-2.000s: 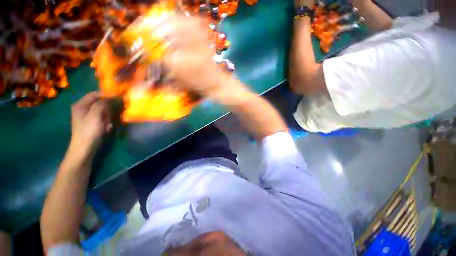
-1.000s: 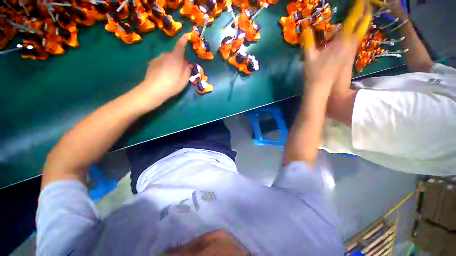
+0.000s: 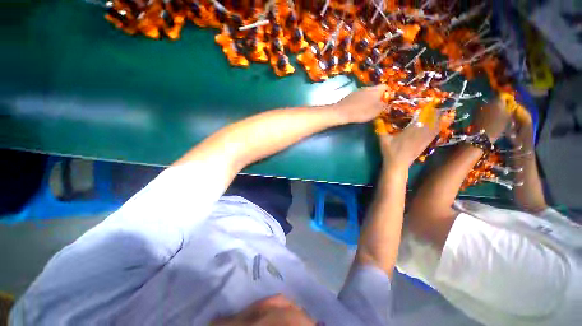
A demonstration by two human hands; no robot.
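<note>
Orange units with black parts and pale tails lie in a dense cluster along the far side of the dark-green table. My left hand reaches to the right; its fingertips are at the near edge of the cluster, partly hidden among units. My right hand wears yellow finger cots and lies over units just right of my left hand. Its fingers are spread around orange units. Whether either hand grips a unit is hidden by the cluster.
A person in a white shirt sits close at my right, an arm reaching to the same cluster, with yellow-tipped fingers. More orange units lie by that arm. Blue stools stand under the table's near edge.
My left hand has moved right to the cluster. My right hand has come lower, onto the units beside it. The view has shifted, and the few loose units near my left hand no longer show apart.
</note>
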